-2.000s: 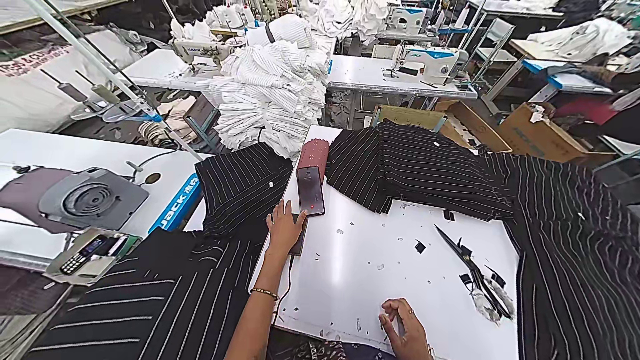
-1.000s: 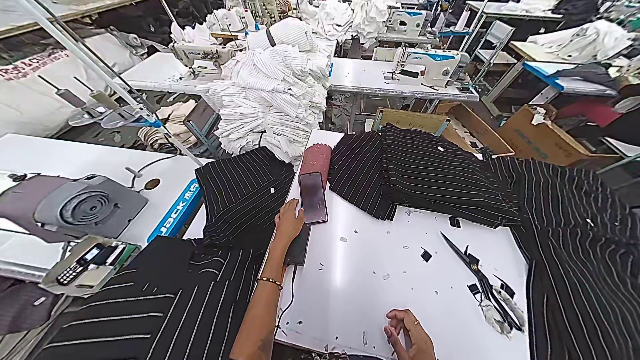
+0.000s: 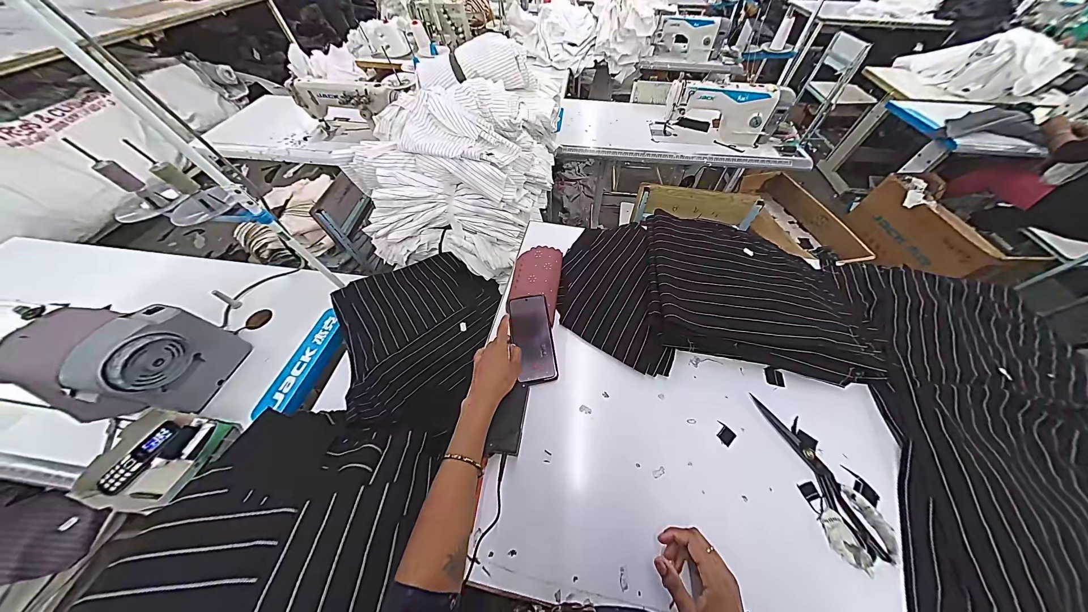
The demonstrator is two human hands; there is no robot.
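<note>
My left hand [image 3: 495,364] rests at the left edge of a smartphone [image 3: 533,340], its fingers touching or close to the side. The phone lies partly on a dusty-pink case [image 3: 537,274] with cut-out patterns. A dark flat object [image 3: 507,422] with a cable sits below my left wrist. My right hand [image 3: 699,571] is over the near edge of the white table [image 3: 595,510], fingers curled apart with nothing between them. To its right lie fabric shears [image 3: 820,476] with cloth-wrapped handles, among small black scraps [image 3: 725,434].
Black striped fabric pieces [image 3: 756,297] line the table's back and right side; more [image 3: 408,340] lie at left. A white striped cloth pile [image 3: 467,153] stands behind. A keypad phone [image 3: 136,459] sits in a box at left. Sewing machines [image 3: 731,110] and a person's arm [image 3: 1067,140] are farther back.
My left hand has shifted slightly up along the phone's left side since the first frame. The right hand stays near the front edge, its fingers slightly changed in pose.
</note>
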